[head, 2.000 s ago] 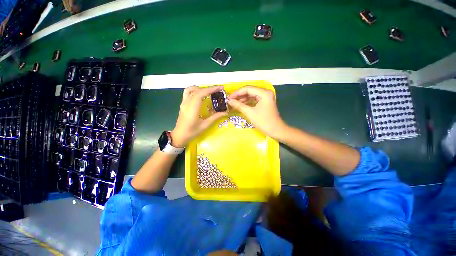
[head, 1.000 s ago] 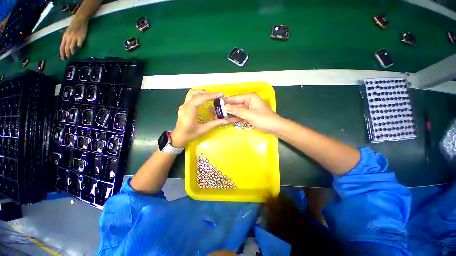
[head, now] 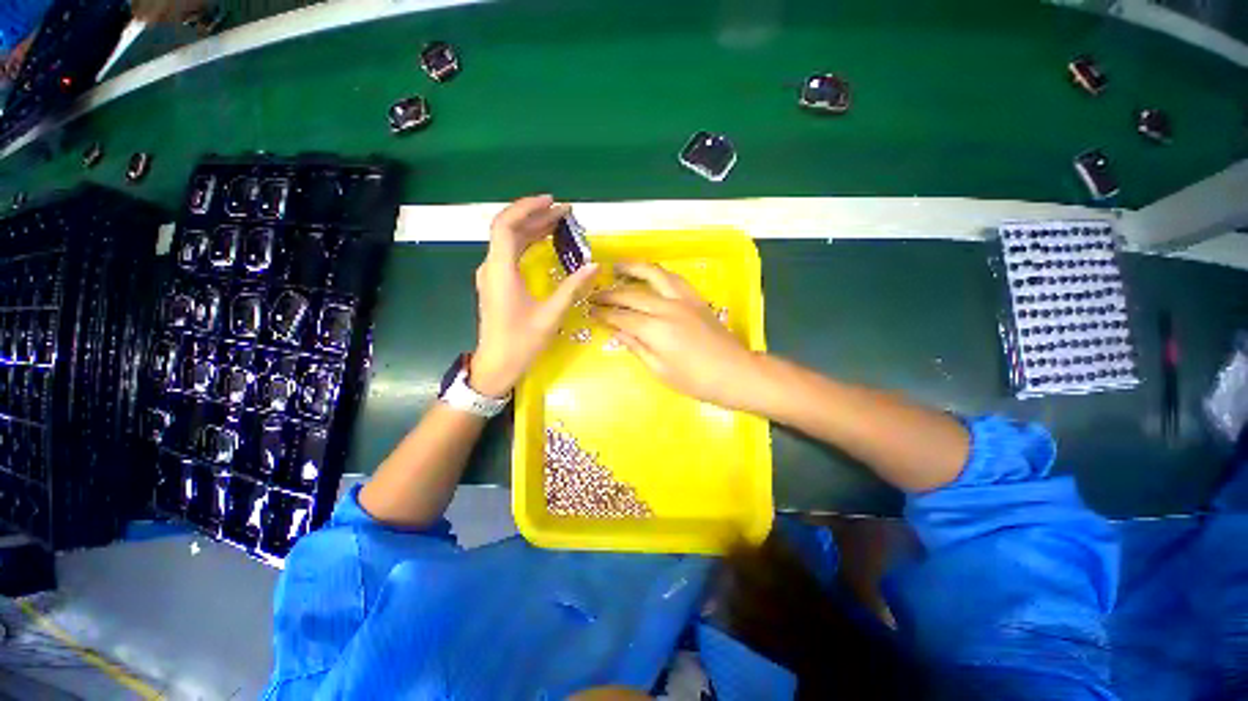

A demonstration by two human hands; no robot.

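My left hand [head: 513, 301] holds a black watch case [head: 572, 241] with a silver rim between thumb and fingers, tilted, over the far left corner of the yellow tray [head: 757, 473]. My right hand [head: 673, 336] is low over the far part of the tray, fingers pointing left among scattered tiny metal parts. Whether its fingertips hold a part cannot be told. A dense heap of small metal parts [head: 586, 479] lies in the tray's near left corner.
A black blister tray [head: 359, 295] with cases is at left, beside stacked blister trays [head: 103, 356]. A green conveyor [head: 575, 82] carries spaced cases beyond the white strip. A dotted parts holder [head: 1070, 304], a thin dark tool [head: 1169, 370] and a crumpled translucent item [head: 1228, 394] are at right.
My left hand moved the case up and left, away from my right hand. My right hand came down over the scattered parts. Belt cases shifted right. Another person's hand left the belt's left side.
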